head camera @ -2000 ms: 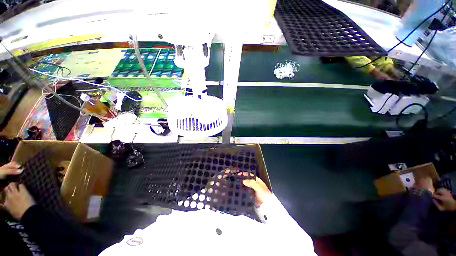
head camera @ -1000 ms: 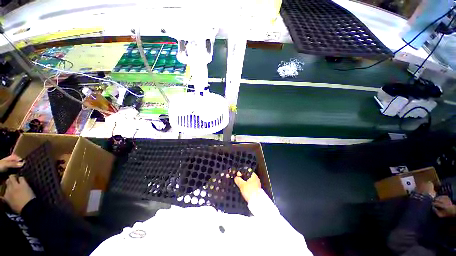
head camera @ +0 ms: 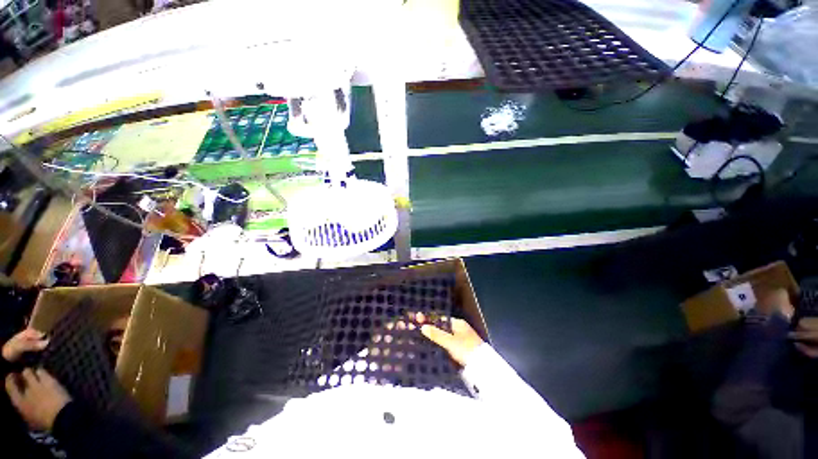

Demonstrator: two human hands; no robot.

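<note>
A black perforated sheet (head camera: 377, 332) with rows of round holes lies over the open cardboard carton (head camera: 471, 300) directly before me. My right hand (head camera: 453, 337) holds the sheet near its right side, thumb on top and fingers seen through or behind the holes. My left hand cannot be made out; it may be hidden behind the sheet or my white sleeve. Small round dark units with thin leads (head camera: 240, 299) lie on the bench left of the sheet.
A white fan (head camera: 343, 220) stands beyond the carton, by a white post. Another perforated sheet (head camera: 561, 45) hangs over the upper shelf. At left, a person's hands hold a sheet in a carton (head camera: 166, 350). At right, another person's hands are at a small carton (head camera: 740, 298).
The view has tilted and shifted slightly. My right hand stays at the sheet's right side, its fingers in a slightly different position. The neighbour's sheet at left has shifted a little.
</note>
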